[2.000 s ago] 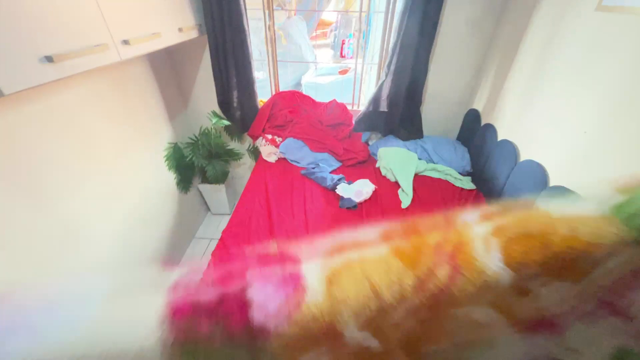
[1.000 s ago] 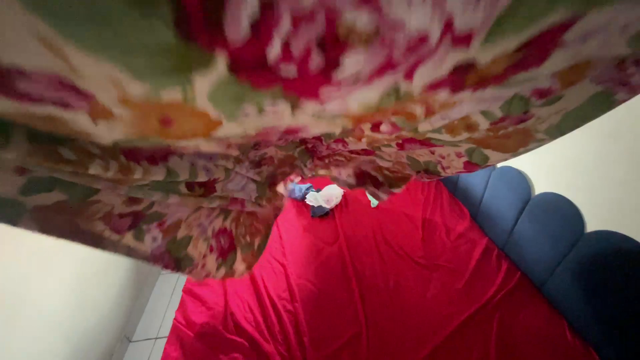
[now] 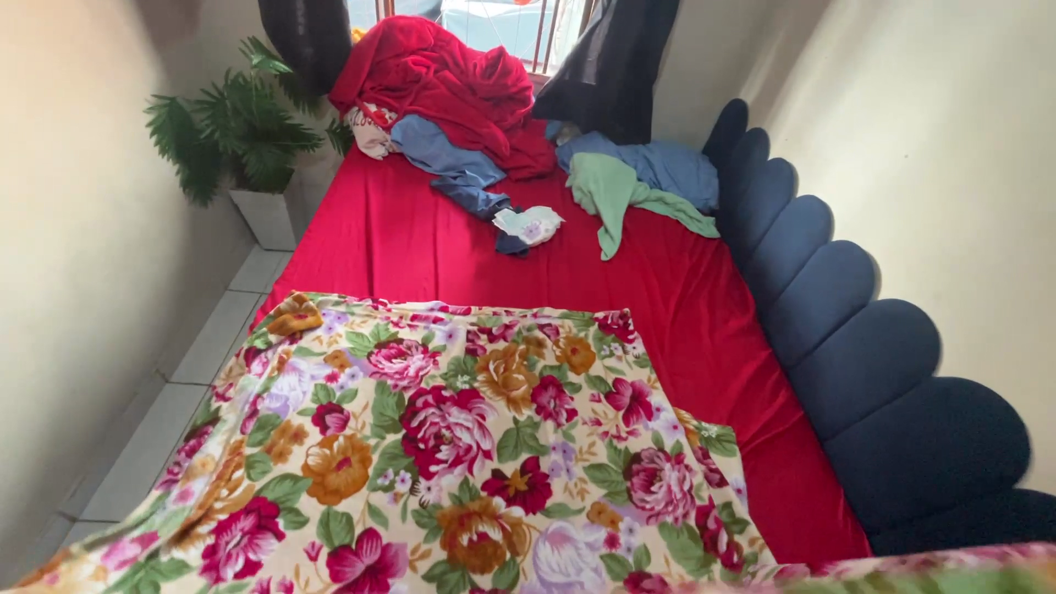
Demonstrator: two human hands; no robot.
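Observation:
Neither of my hands shows in the head view. A floral blanket [image 3: 511, 462] in cream, pink, orange and green lies spread over the near part of a bed with a red sheet [image 3: 396, 247]. Its far edge runs across the sheet, and its near part passes out of the bottom of the view. At the far end sit a heaped red blanket [image 3: 437, 82], a blue garment [image 3: 454, 161], a white crumpled item [image 3: 530, 224], a green cloth [image 3: 610, 186] and a blue pillow or cloth [image 3: 672, 169].
A dark blue scalloped headboard [image 3: 874, 355] runs along the right wall. On the left, a potted plant [image 3: 247, 132] in a white pot [image 3: 266, 219] stands on the tiled floor [image 3: 181, 412]. Dark curtains [image 3: 615, 66] hang beside a barred window [image 3: 495, 33] behind the bed.
The floral blanket, raised across the upper view a second ago, now lies over the near part of the bed. The view has shifted, and the far end of the bed shows again.

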